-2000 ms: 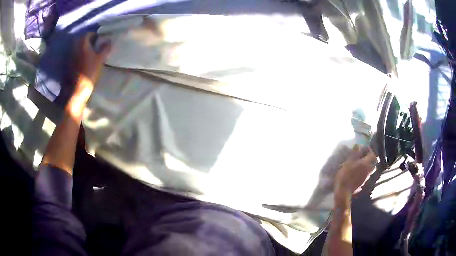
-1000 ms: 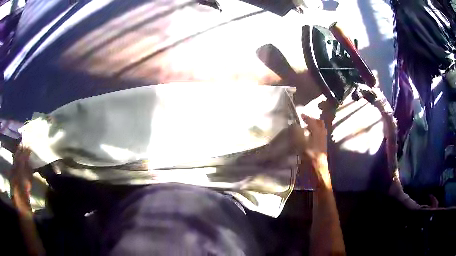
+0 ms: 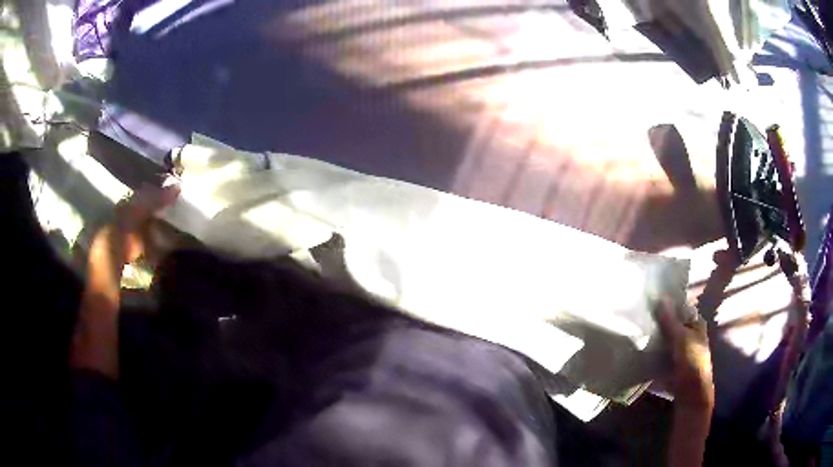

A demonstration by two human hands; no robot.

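Observation:
The pale garment lies in a long narrow band along the near edge of the table, washed out by sun. Part of it hangs over the edge at the lower right. My left hand is at its left end, fingers closed on the cloth edge, somewhat blurred. My right hand is at its right end, with the fingers at the cloth; the fingertips are hard to make out in the glare. The dark iron stands tipped at the right, beyond my right hand, with its reddish handle facing right.
The blue-purple ironing cover spreads behind the garment, striped by sun and shadow. Pale folded cloth lies at the far right. The lumpy iron cord runs down the right side. Crumpled pale cloth is at the left edge.
The garment, spread wide two seconds ago, is now a narrow band near me, and its right end sits lower. The view has shifted, so the iron appears farther right. Both hands remain at its ends.

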